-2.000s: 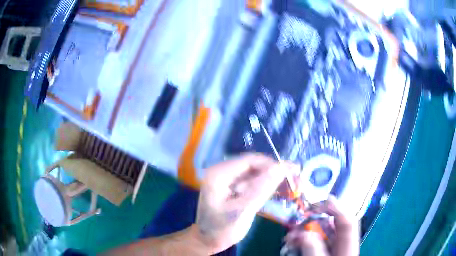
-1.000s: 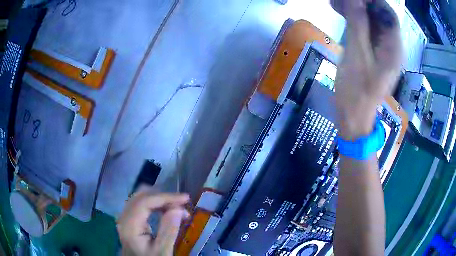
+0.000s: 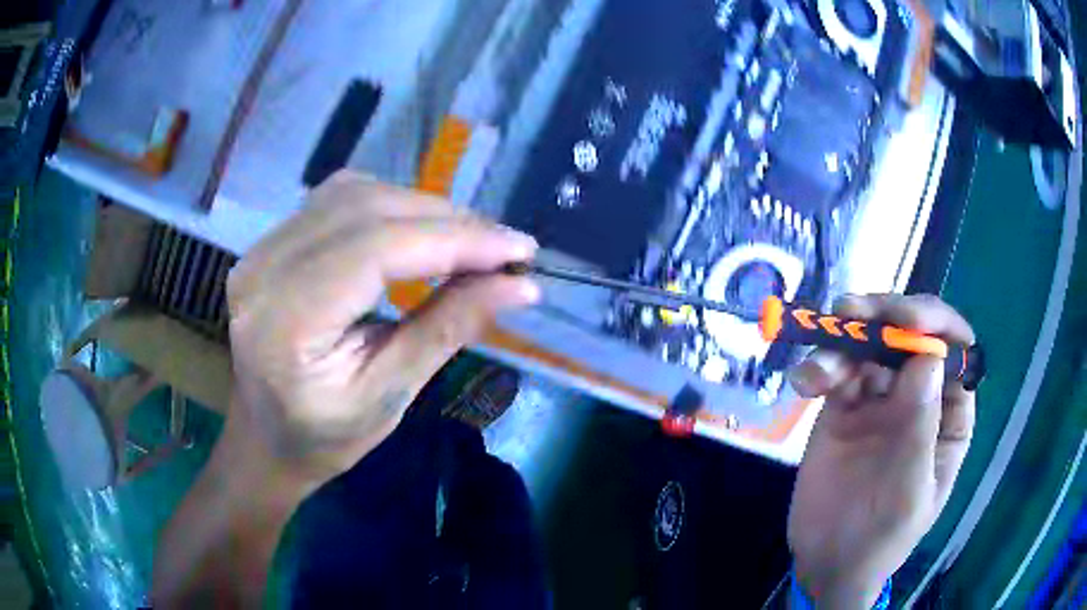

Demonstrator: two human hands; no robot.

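Note:
The screwdriver (image 3: 852,331), with a black handle and orange grips, is held level above the near edge of the open laptop. My right hand (image 3: 888,435) holds its handle. My left hand (image 3: 346,310) pinches at the tip end of its thin shaft between thumb and fingers; whether a small part is there I cannot tell. Beneath lies the laptop base with its black battery pack (image 3: 620,131), the motherboard (image 3: 799,143) and two cooling fans, the nearer one (image 3: 753,284) partly behind the shaft. A yellow round part (image 3: 675,312) shows near that fan.
The fixture's silver plate (image 3: 262,167) with orange strips extends left, with a small black pad (image 3: 343,129) on it. A red knob (image 3: 679,424) is on the front rail. A carton (image 3: 179,286) and a round stool (image 3: 81,427) stand on the green floor at left.
My right hand has come back from the laptop's far side to the near side, now visibly holding the screwdriver. My left hand has risen to the shaft's tip. The view has shifted.

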